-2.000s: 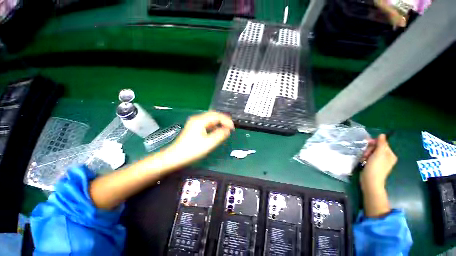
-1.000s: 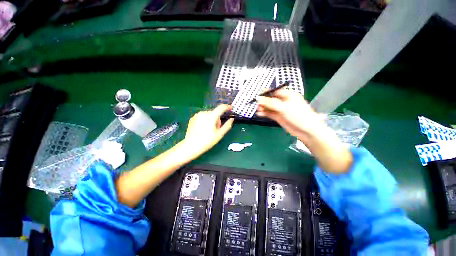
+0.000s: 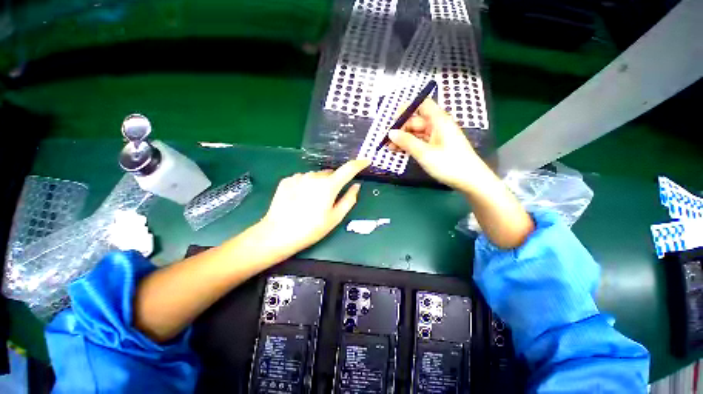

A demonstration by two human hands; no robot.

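My right hand (image 3: 433, 146) holds dark tweezers (image 3: 408, 114), their tip pointing down at the near end of a white dot sheet (image 3: 395, 92). My left hand (image 3: 312, 206) has its index fingertip at the near left corner of that sheet; its other fingers hold nothing. The sheet lies slanted over other dot sheets (image 3: 354, 90) on a black box with a clear cover (image 3: 327, 138). Whether a dot is on the tweezer tip is too small to tell. Open-backed phones (image 3: 364, 338) lie in a black tray (image 3: 331, 271) nearest me; the rightmost is partly behind my right sleeve.
A white bottle with open silver lid (image 3: 173, 175) and a ridged clear strip (image 3: 218, 202) stand left. Clear liner sheets (image 3: 58, 246) and a white lump (image 3: 132, 232) lie further left. A small white scrap (image 3: 367, 225), plastic bag (image 3: 549, 196), grey slanted bar (image 3: 593, 100) and blue-and-white labels (image 3: 678, 215) also show.
My right hand has moved from beside the plastic bag to the dot sheets with the tweezers. The top sheet is now slanted. My left index finger has extended onto its near corner. The view has shifted closer.
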